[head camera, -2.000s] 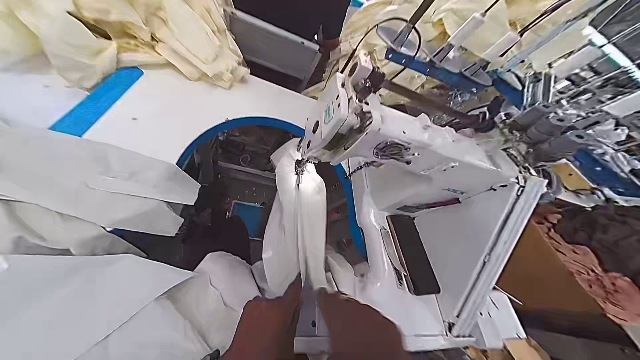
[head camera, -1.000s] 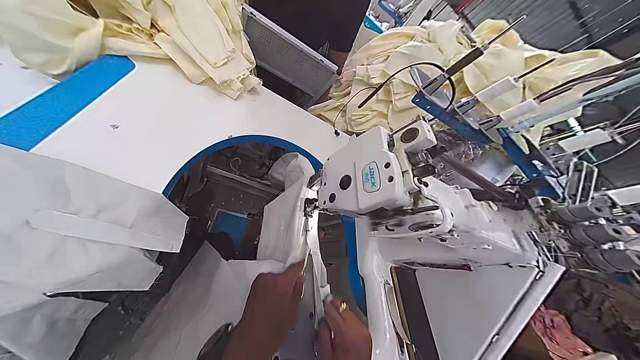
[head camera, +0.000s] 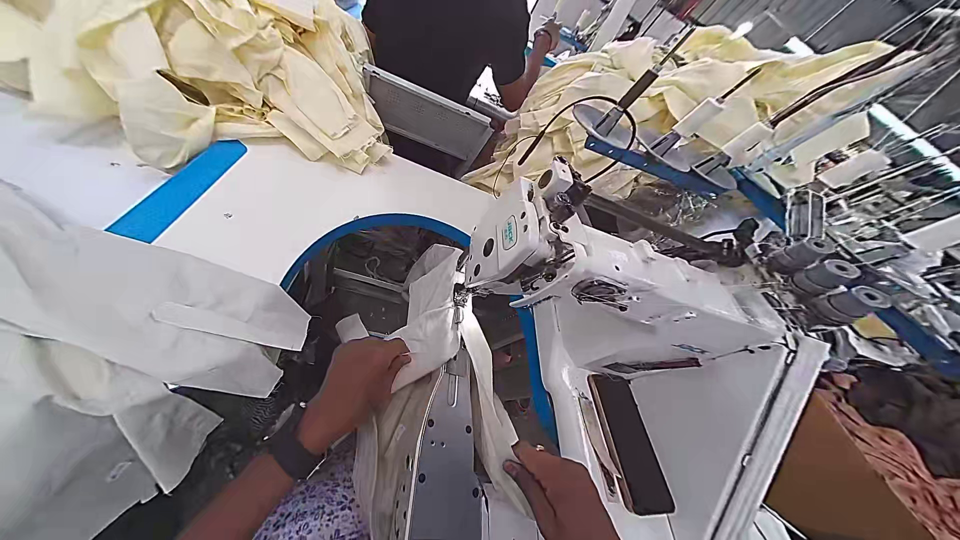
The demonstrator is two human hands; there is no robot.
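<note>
A white Jack sewing machine [head camera: 517, 240] stands at the centre, its needle area over a narrow metal arm [head camera: 446, 457] that runs toward me. Off-white fabric [head camera: 435, 322] lies under the presser foot. My left hand [head camera: 364, 379], with a dark band at the wrist, grips this fabric left of the arm. On the other side, my right hand [head camera: 551, 480] pinches a long off-white strip [head camera: 487, 382] that hangs from the needle area. Its lower fingers are cut off by the frame's bottom edge.
White cut panels [head camera: 135, 300] lie at left. Cream fabric piles [head camera: 247, 75] sit on the white table [head camera: 360, 187], which has a blue-edged cutout. A dark phone [head camera: 634, 442] rests on the machine base. Thread cones [head camera: 825, 277] stand right. A person in a dark shirt [head camera: 450, 45] is beyond.
My hands, close together over the metal arm before, are now apart on either side of it. The fabric is spread into a left part and a right strip. The view has shifted.
</note>
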